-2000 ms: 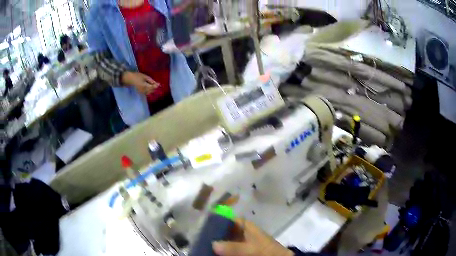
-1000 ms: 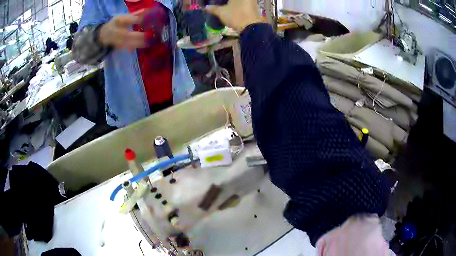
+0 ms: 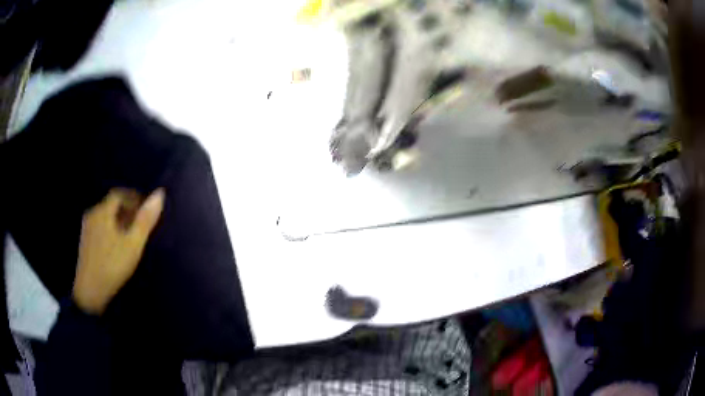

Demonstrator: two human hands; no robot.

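Observation:
A black fabric panel (image 3: 185, 255) lies over the left side of the white machine table, its right edge hanging at the front. My left hand (image 3: 112, 247) is on the panel with its fingers curled and thumb up, gripping the cloth; blur hides the exact hold. My right hand is not visible. A dark shape like a sleeve shows at the lower right, with a small skin-toned patch at the bottom edge. The sewing machine's blurred needle and presser foot area (image 3: 359, 147) is right of the panel.
The white table (image 3: 433, 255) has a dark worn patch (image 3: 352, 305) near its front edge. The yellow tool tray (image 3: 611, 228) holds dark items at the right. More dark cloth (image 3: 62, 31) is at the upper left. A checked grey cloth (image 3: 348, 363) shows below the table edge.
The view has swung down and left to the table. My right arm, earlier raised with a dark thread cone, has come down. My left hand has come into view on the black panel.

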